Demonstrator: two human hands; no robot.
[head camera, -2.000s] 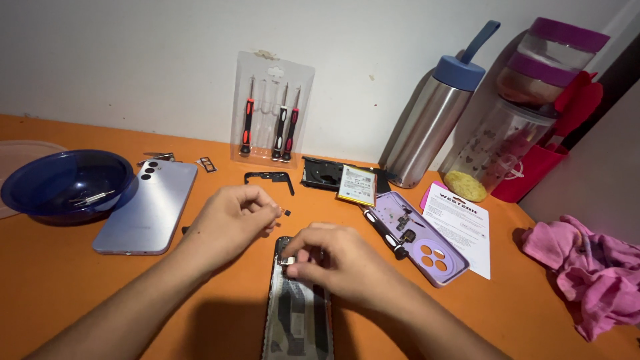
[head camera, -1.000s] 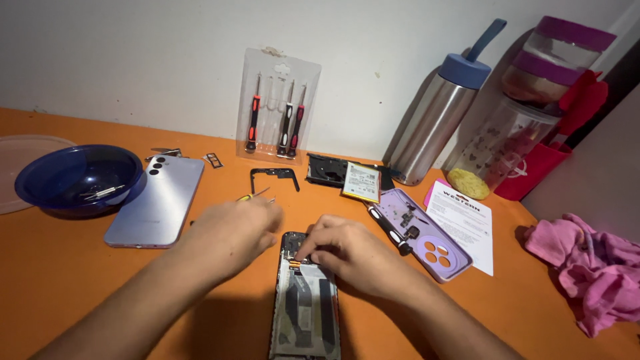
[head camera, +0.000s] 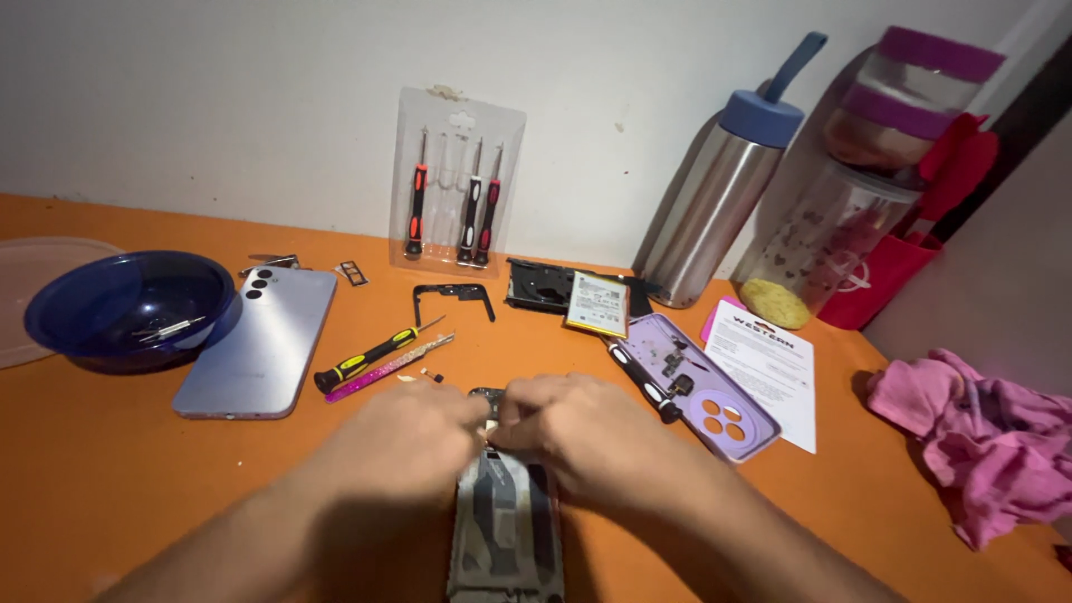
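An opened smartphone body (head camera: 507, 519) lies upright in the view at the bottom centre, its inner frame bare. Over its top end my left hand (head camera: 419, 427) and my right hand (head camera: 553, 427) meet, fingertips close together at a small pale part (head camera: 491, 429). Whether either hand grips that part is blurred. Left of the hands lie a yellow-and-black screwdriver (head camera: 368, 358), pink glittery tweezers (head camera: 389, 367) and a tiny dark component (head camera: 432, 374). Beyond them is a black plastic phone frame piece (head camera: 454, 291). A phone battery (head camera: 598, 304) rests against a black part (head camera: 540, 285).
At left stand a blue bowl (head camera: 50, 322) and a silver-lilac smartphone (head camera: 261, 343). A purple phone case (head camera: 737, 394) holds small parts, with a black-and-white screwdriver (head camera: 643, 383) beside it. Behind are a screwdriver blister pack (head camera: 448, 184) and a steel bottle (head camera: 720, 209); pink cloth (head camera: 980, 444) lies right.
My left hand has come down to the phone's top end, beside my right hand. The screwdriver and tweezers at left now show fully, where my left hand partly covered that spot before.
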